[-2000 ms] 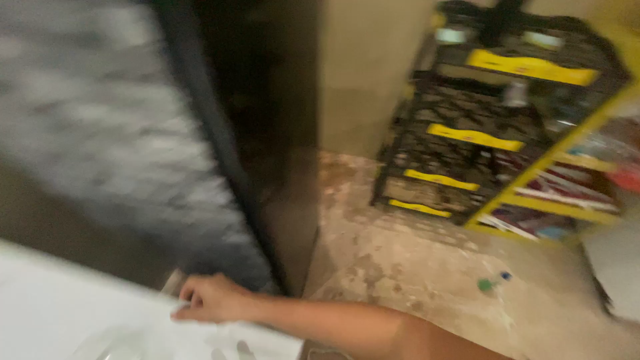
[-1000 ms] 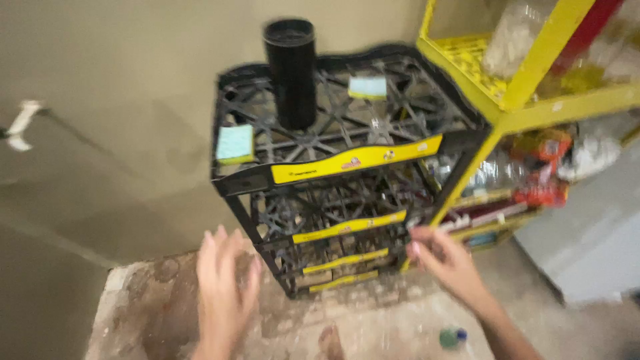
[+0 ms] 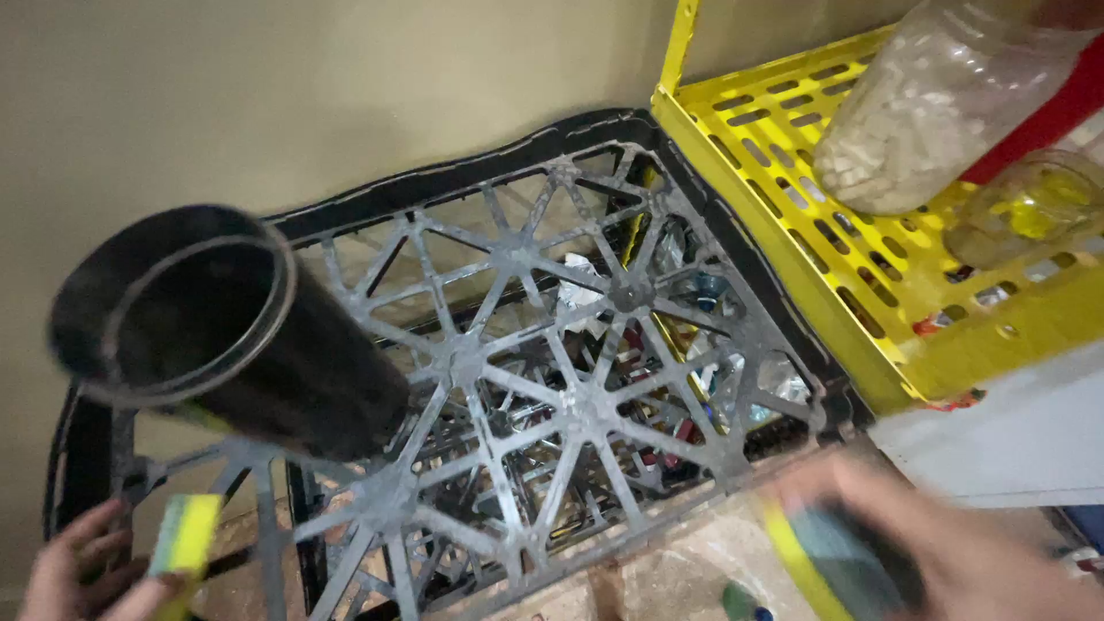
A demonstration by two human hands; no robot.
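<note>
At the lower left, my left hand [image 3: 103, 569] grips a yellow and green sponge [image 3: 185, 539] between thumb and fingers, beside the corner of a black plastic lattice rack [image 3: 466, 362]. My right hand [image 3: 914, 535], blurred at the lower right, holds a second sponge [image 3: 828, 552] with a yellow edge and a pale blue-green face, just off the rack's near right corner. A tall black cylindrical container [image 3: 259, 345], its mouth turned toward me, stands on the rack's top shelf. The lower shelves show through the lattice.
A yellow perforated metal shelf [image 3: 776, 190] adjoins the rack on the right. It holds a large clear jar [image 3: 931, 112] with whitish contents and a smaller clear jar [image 3: 1026, 207]. Behind is a beige wall [image 3: 345, 78]. A green object [image 3: 738, 599] lies on the floor.
Both sponges lay on the rack's top shelf one second ago, and my hands were apart from them. Now each hand has one. The view has moved much closer to the rack.
</note>
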